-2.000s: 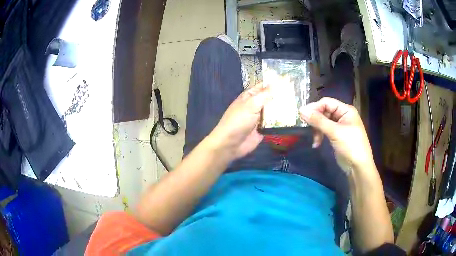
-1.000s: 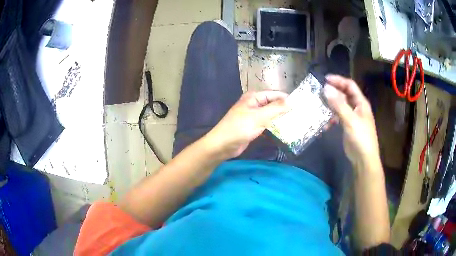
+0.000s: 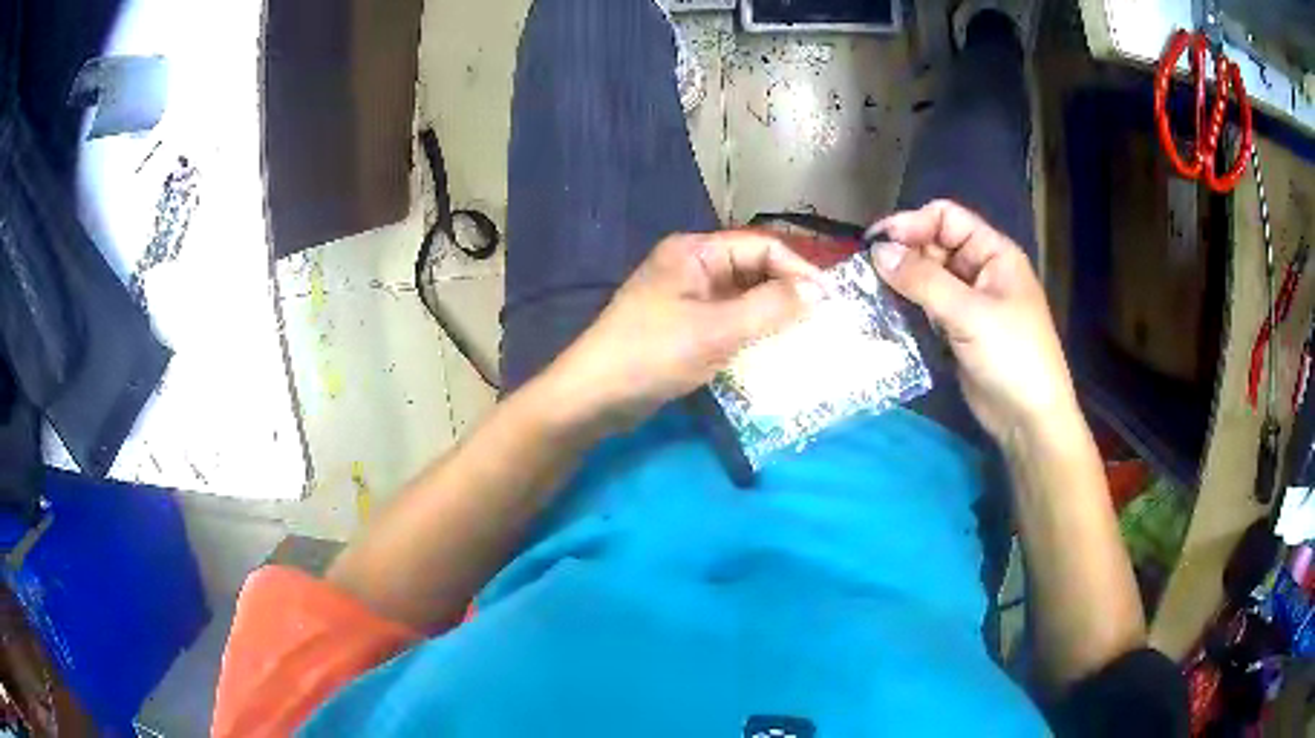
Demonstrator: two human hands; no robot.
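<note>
A small clear plastic bag with pale, whitish-yellow contents is held over my lap, tilted. My left hand grips its upper left edge between thumb and fingers. My right hand is at the bag's upper right corner, thumb and index finger pinched together at a small dark thing or edge. I cannot tell what that is. Both hands are bare.
Red-handled scissors hang at the table edge on the right. A wooden shelf below them holds a long thin rod and a red-handled tool. A white table with dark fabric is on the left. A black strap lies on the floor.
The bag has turned and come closer to my body. My right hand has moved from the bag's side to its upper corner. The view has shifted, and the foot pedal is now at the top rim.
</note>
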